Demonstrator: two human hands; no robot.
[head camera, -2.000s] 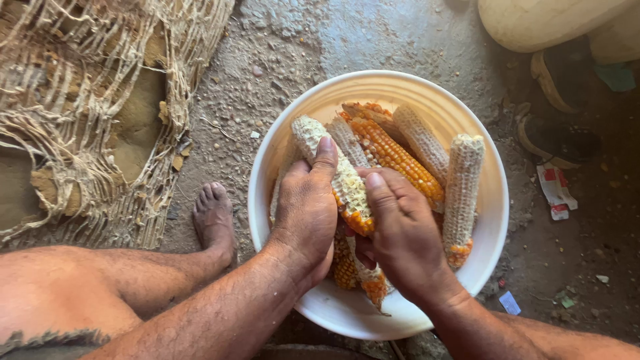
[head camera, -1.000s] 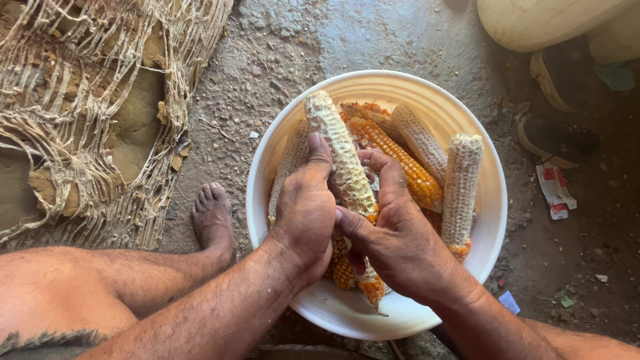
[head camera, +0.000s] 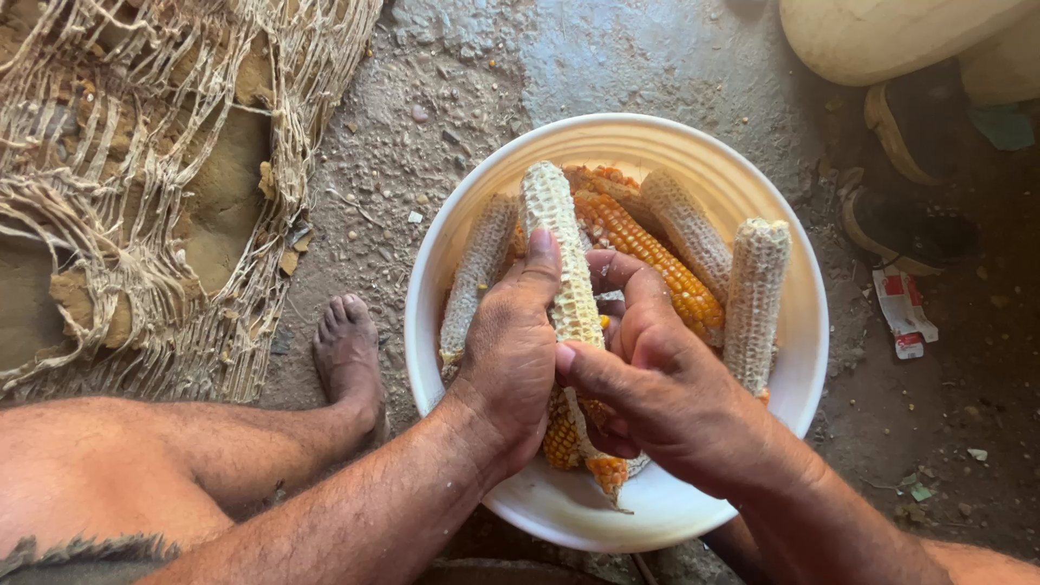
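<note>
My left hand (head camera: 520, 341) is closed around a nearly bare corncob (head camera: 561, 236), tilted with its pale end away from me. My right hand (head camera: 658, 349) is at the cob's near end, its thumb touching there and its fingers curled, partly hidden. Both are over a white plastic bucket (head camera: 780, 471). Inside it lie a maize ear with orange kernels (head camera: 642, 252), a stripped cob (head camera: 756, 301) leaning at the right, another (head camera: 479, 276) at the left, and one (head camera: 686, 223) at the back. More partly shelled ears (head camera: 605, 471) lie below my hands.
A frayed fibre mat (head camera: 162, 203) covers the ground at the left, near my bare foot (head camera: 349, 349). Pale plastic containers (head camera: 894, 32) stand at the top right, with dark footwear (head camera: 910, 219) below them. A torn wrapper (head camera: 903, 313) lies on the rough floor.
Orange kernels that showed at the held cob's near end two seconds ago no longer show there. My right hand has shifted slightly along the cob, and its fingers have opened somewhat.
</note>
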